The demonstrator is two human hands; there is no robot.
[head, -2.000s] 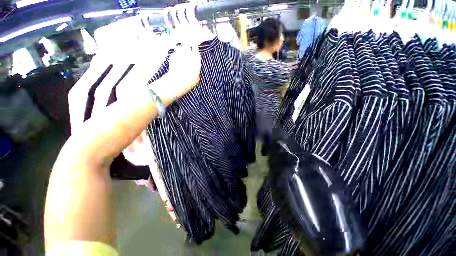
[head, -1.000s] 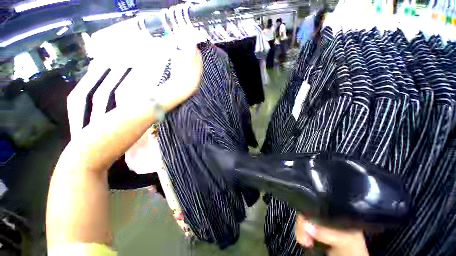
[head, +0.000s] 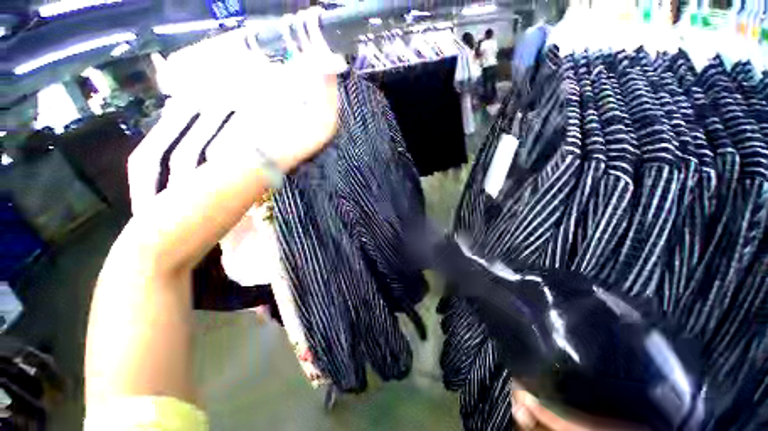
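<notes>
My left hand (head: 244,126) is raised at the upper left, overexposed, at the neck of a dark striped garment (head: 337,244) hanging on the rail. Its fingertips are washed out or hidden, so its grip cannot be made out. My right hand (head: 539,412) is at the lower edge, partly cut off, holding the glossy black hair dryer (head: 581,337). The blurred nozzle points up and left, in front of the striped garment. More striped garments (head: 640,177) hang tightly packed on the right, with a white tag (head: 501,166) on the nearest one.
The grey rail (head: 354,12) runs across the top with white hangers (head: 305,35). A pale floral garment (head: 257,244) hangs behind my left forearm. Black garments (head: 425,109) hang on a rack further back. People (head: 488,63) stand in the distance near a light blue garment (head: 529,52).
The dryer first swung up and left into fuller view, then tilted back down and right. The person in a striped top behind the garments is gone from view. My left hand stays almost in place.
</notes>
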